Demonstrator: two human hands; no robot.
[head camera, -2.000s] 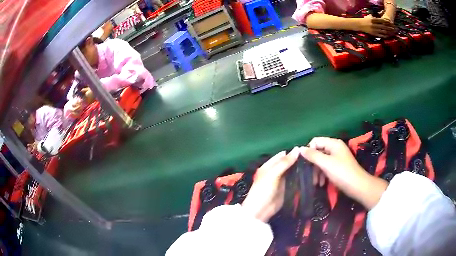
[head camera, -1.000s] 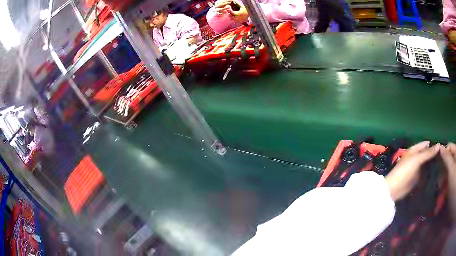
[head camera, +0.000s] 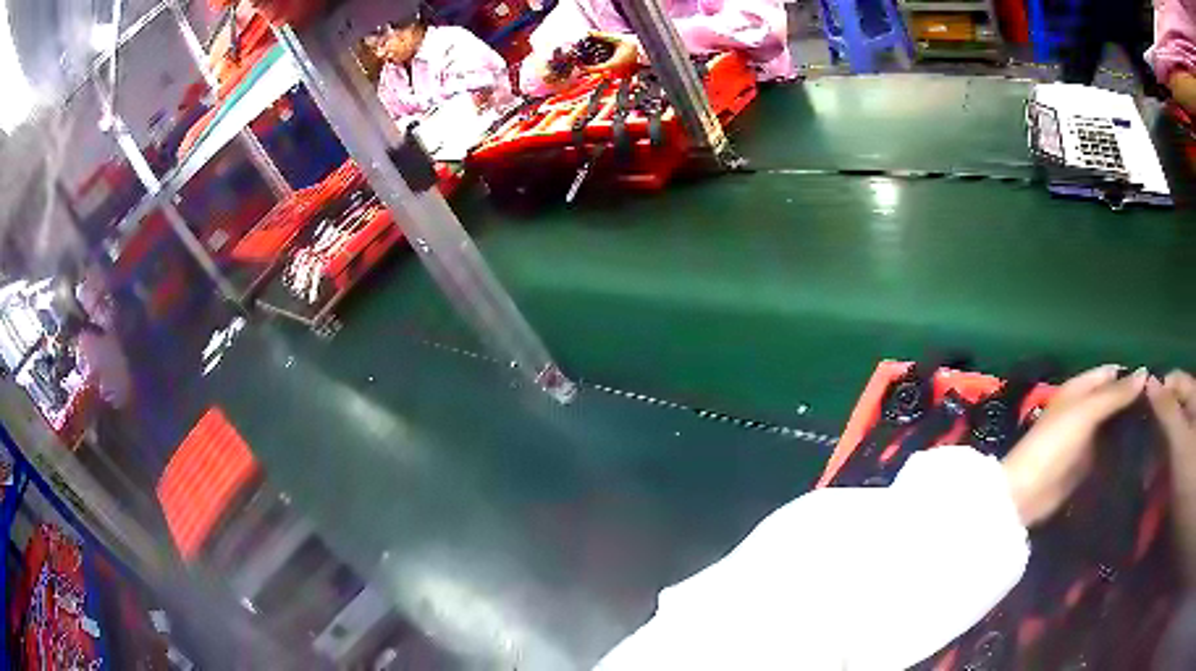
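Observation:
A red tray (head camera: 862, 422) with rows of black watches lies at the lower right, partly under my arm and cut off by the edge. Round watch heads (head camera: 905, 400) show at its far left corner. My left hand (head camera: 1065, 443) is over the tray, its fingertips pinched on a dark watch strap (head camera: 1117, 452) that hangs between my hands. My right hand (head camera: 1178, 417) is at the right edge, mostly cut off, its fingertips close to the left ones at the strap's top. The strap's details are blurred.
A metal post (head camera: 459, 282) stands on the green bench (head camera: 735, 275) left of the tray. A calculator (head camera: 1091, 144) lies on papers across the bench. People in pink sit behind another red tray (head camera: 590, 142). A red-orange stool (head camera: 207, 482) is at lower left.
The view has swung far left since the oldest frame, so the tray and my hands now sit at the right edge. My fingertips stay together over the tray.

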